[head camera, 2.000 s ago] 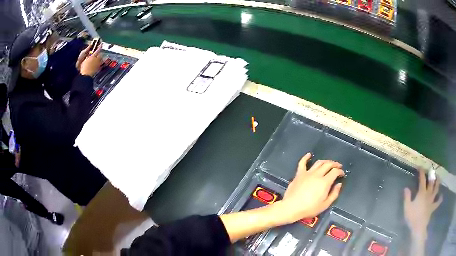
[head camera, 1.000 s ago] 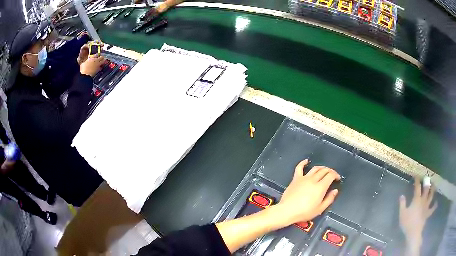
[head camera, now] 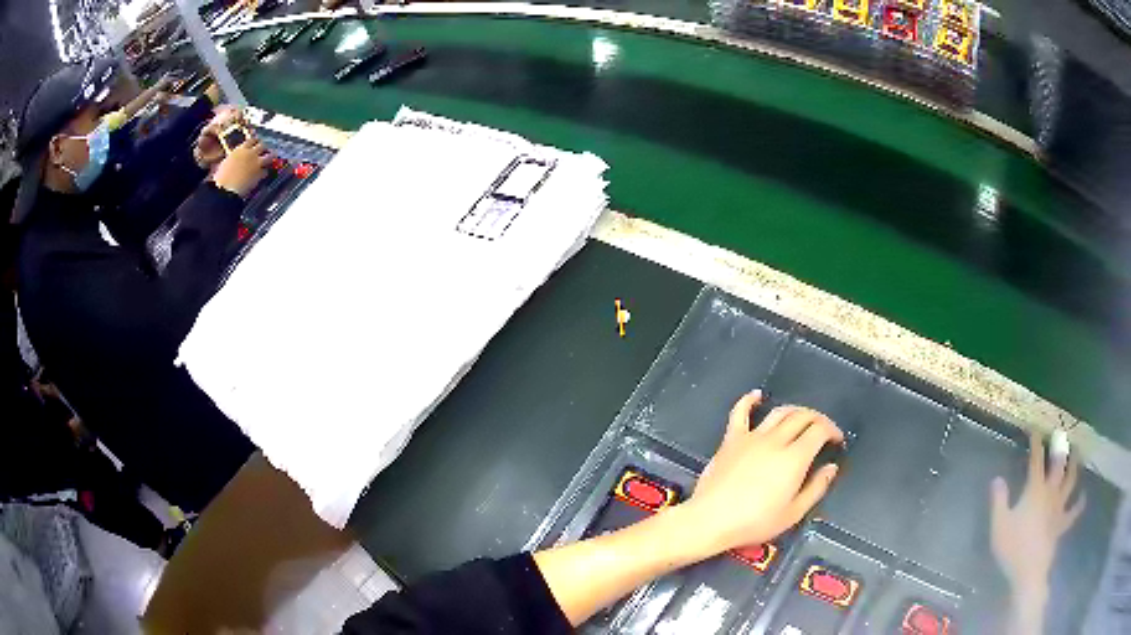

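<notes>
A large clear blister tray lies on the dark mat. Its near row holds several keypad phones, backs up, each with a red oval in yellow-orange trim. My left hand rests palm down on the tray, fingers spread, holding nothing that I can see; its wrist partly covers a phone. My right hand is at the tray's right side, fingers apart, blurred and pale, with a small white cover on one fingertip. The upper pockets show no phones.
A stack of white backing sheets with one printed film lies left. A small orange scrap is on the mat. Beyond runs the green belt with its pale rail; stacked trays stand behind. A masked person works at left.
My hands stay almost still on the tray. The person at left has shifted the phone in their hands. The arm that reached over the far belt is gone from there.
</notes>
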